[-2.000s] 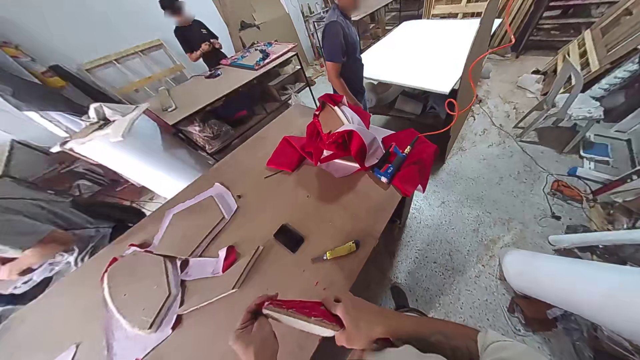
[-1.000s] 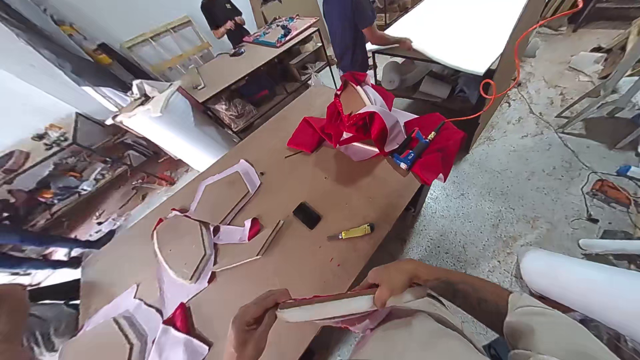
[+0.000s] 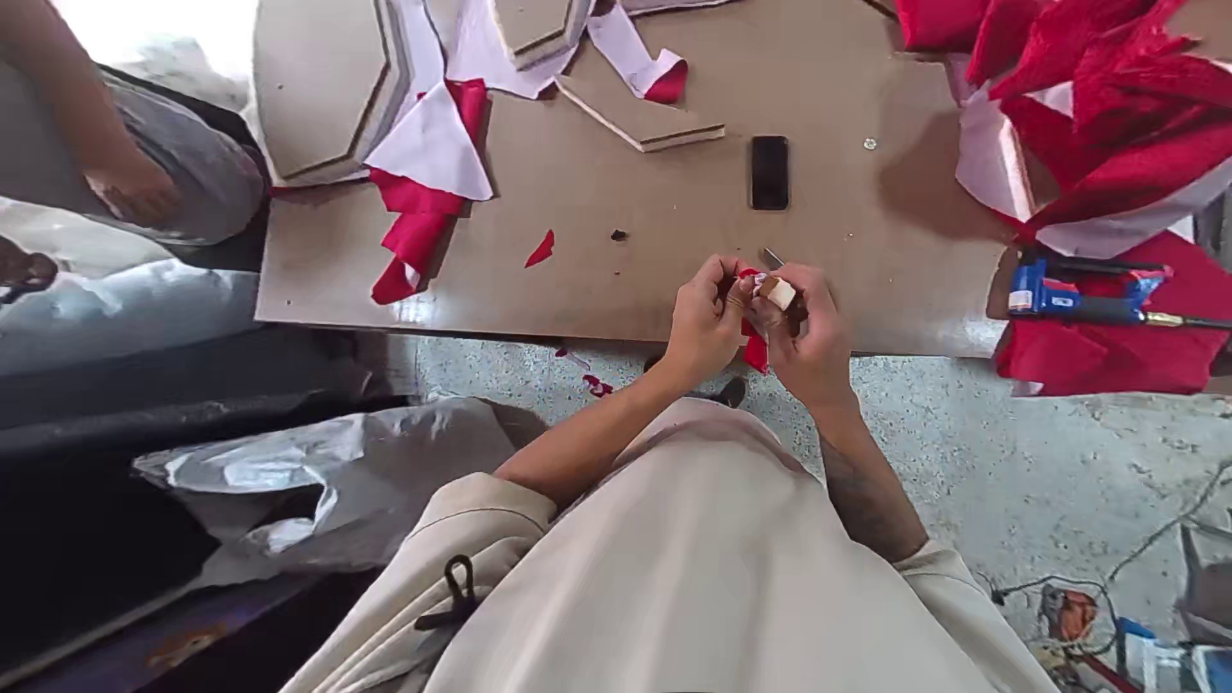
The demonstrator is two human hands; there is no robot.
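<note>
Over the table's near edge, my left hand (image 3: pixel 707 318) pinches red fabric (image 3: pixel 755 348) at the end of a padded wooden piece (image 3: pixel 778 292). My right hand (image 3: pixel 807 337) grips that piece, whose end shows white padding against brown wood; most of it is hidden by my fingers. A thin metal tip (image 3: pixel 771 258) shows just beyond my right hand, its rest covered. On the table beyond my hands lies a black phone (image 3: pixel 769 173). A small red scrap (image 3: pixel 541 248) lies to the left of them.
Angled padded boards (image 3: pixel 327 87) and fabric strips (image 3: pixel 423 144) lie at the table's left and back. Red and white fabric (image 3: pixel 1107 125) is heaped at the right, beside a blue air staple gun (image 3: pixel 1078 294) with a hose. Another person's hand (image 3: pixel 135 188) is at the far left.
The view has swung down steeply over the table. The padded piece was held lengthwise between both hands; now its end faces up and my hands are close together.
</note>
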